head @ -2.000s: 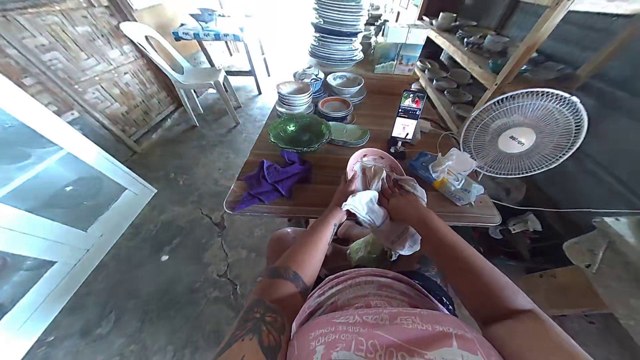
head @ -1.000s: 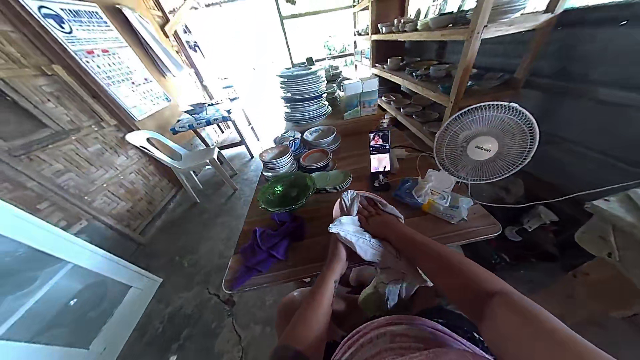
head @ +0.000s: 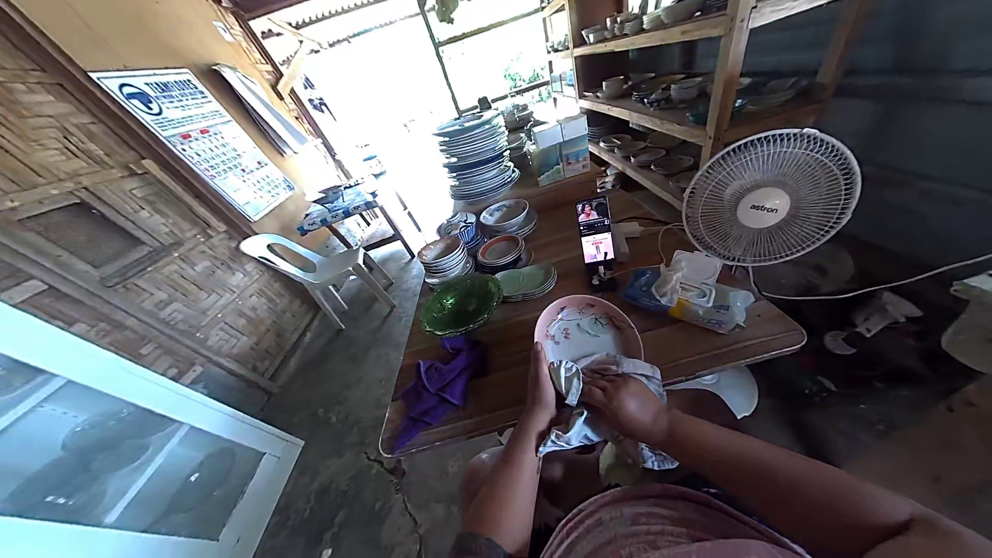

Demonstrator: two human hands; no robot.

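A pink-rimmed plate with a floral pattern [head: 585, 329] is tilted up at the table's front edge. My left hand [head: 541, 391] grips its left rim. With my right hand [head: 624, 399] I press a white cloth [head: 573, 434] against the plate's lower part; the cloth hides that part and some of my fingers. To the left, a purple cloth [head: 442, 384] lies crumpled on the table, below a green glass dish [head: 463, 304]. Green plates [head: 528, 280] are stacked beside that dish.
Behind stand bowls [head: 504, 215] and a tall plate stack [head: 474, 159]. A phone on a stand [head: 595, 232], a pack of wipes [head: 709, 302] and a white fan [head: 771, 198] are at the right. Wooden shelves [head: 659, 116] hold dishes. A plastic chair [head: 318, 267] stands left of the wooden table [head: 666, 345].
The plate's floral face has come into view, largely covered by cloth and hands before. My right hand has moved down with the cloth. The view has swung upward since the oldest frame.
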